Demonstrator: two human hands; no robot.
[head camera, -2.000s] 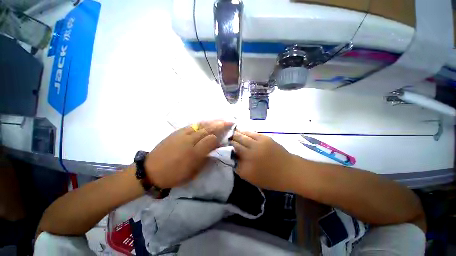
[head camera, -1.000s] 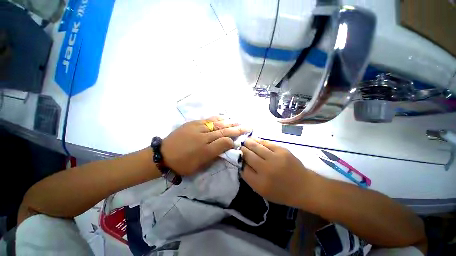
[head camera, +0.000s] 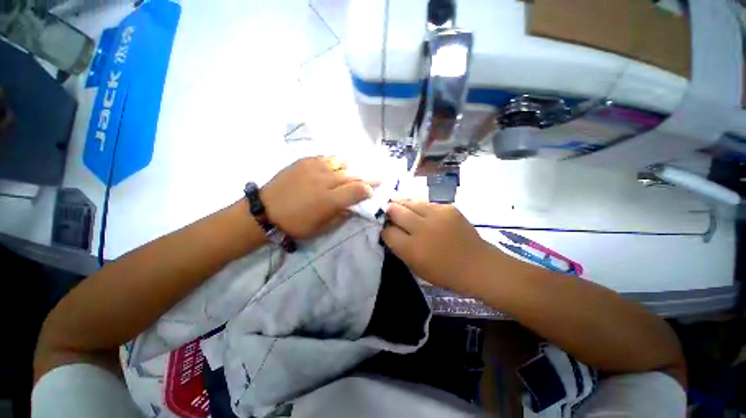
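The white fabric panel (head camera: 307, 294) hangs from the table's front edge into the lap, with a black fabric panel (head camera: 399, 302) along its right side. My left hand (head camera: 311, 200) lies on the white fabric near the needle area, fingers pressing its upper edge. My right hand (head camera: 432, 239) pinches the dark seam edge just right of it. The presser foot and needle (head camera: 401, 151) are just beyond my fingertips, partly lost in glare. The sewing machine (head camera: 523, 61) stands above them.
Pink and blue thread snips (head camera: 540, 253) lie right of my right hand. A red plastic basket (head camera: 188, 380) is under the fabric at lower left. Black-and-white cloth (head camera: 556, 380) is at lower right. A ruler (head camera: 466, 305) runs along the table edge.
My left hand has moved forward towards the needle, and the white fabric is pulled up and spread wider. The head view has swung, shifting the machine in the picture.
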